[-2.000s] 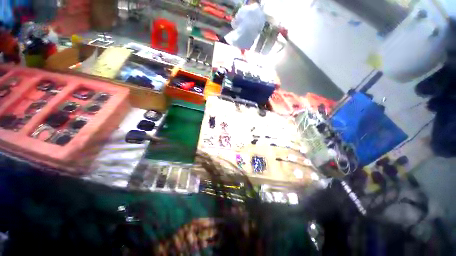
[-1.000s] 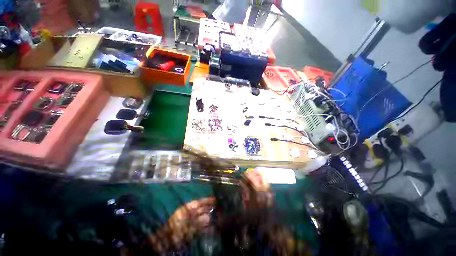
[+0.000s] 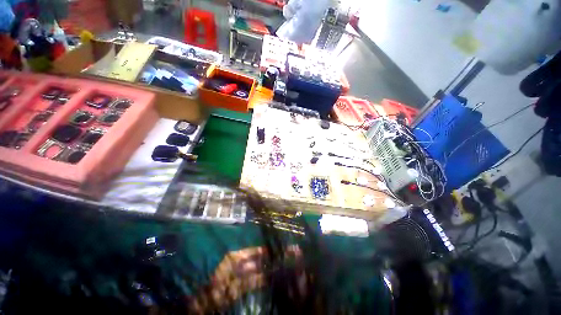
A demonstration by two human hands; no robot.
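Note:
My left hand (image 3: pixel 237 274) is low in the centre over the green mat, blurred and partly behind dark strands that hang across the view. My right hand (image 3: pixel 295 261) shows only as a blurred patch beside it, mostly hidden by the strands. Whether either hand holds something cannot be told. A dark flat module with a small white label (image 3: pixel 157 247) lies on the mat (image 3: pixel 203 237) to the left of my hands.
A pink foam tray (image 3: pixel 123 144) of watch units is at left. Dark units (image 3: pixel 165 152) lie on white beside it. Behind the hands are a compartment organizer (image 3: pixel 209 204), thin tools (image 3: pixel 280 220), a green bin (image 3: pixel 221 147) and a parts board (image 3: pixel 277 194). A fan (image 3: pixel 409 234) is at right.
The view has shifted, so the bench items sit slightly further right than one second ago. The right hand's fingers, visible then, are now mostly covered by the dark strands.

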